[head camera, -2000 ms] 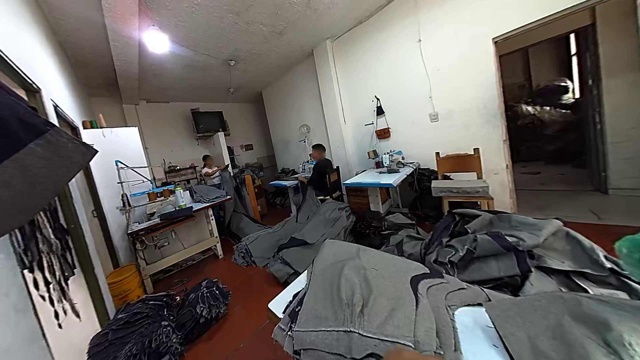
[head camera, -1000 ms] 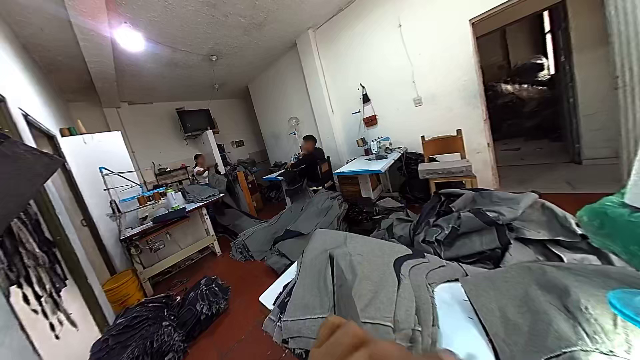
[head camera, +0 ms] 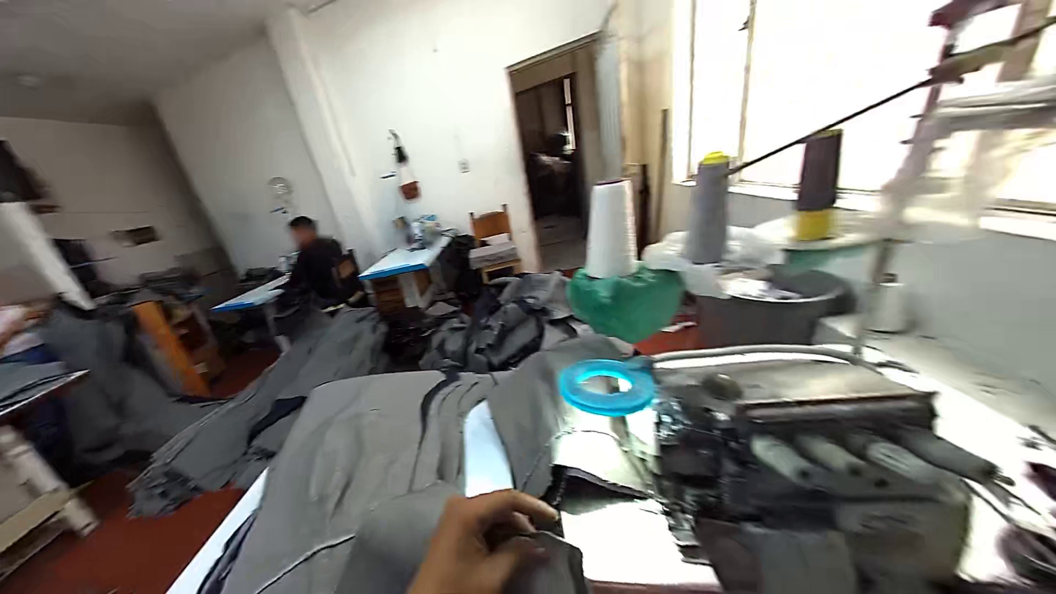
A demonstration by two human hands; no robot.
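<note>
My left hand is low in the middle of the view, its fingers curled onto the edge of a grey fabric piece in front of the sewing machine. A stack of grey cut fabric pieces lies left of it on the white table. Just right of the hand stands an industrial overlock sewing machine, with a blue ring over its needle area. Another dark fabric edge lies at the machine's bright plate. My right hand cannot be seen.
Thread cones, one white and one grey, stand behind the machine near a grey tub. More grey fabric is heaped beyond the table. A seated person is at a far worktable; another person is partly visible at far left.
The view has swung right, bringing the sewing machine and thread cones into sight. My left hand, only partly visible at the bottom edge a second ago, now shows gripping a fabric edge.
</note>
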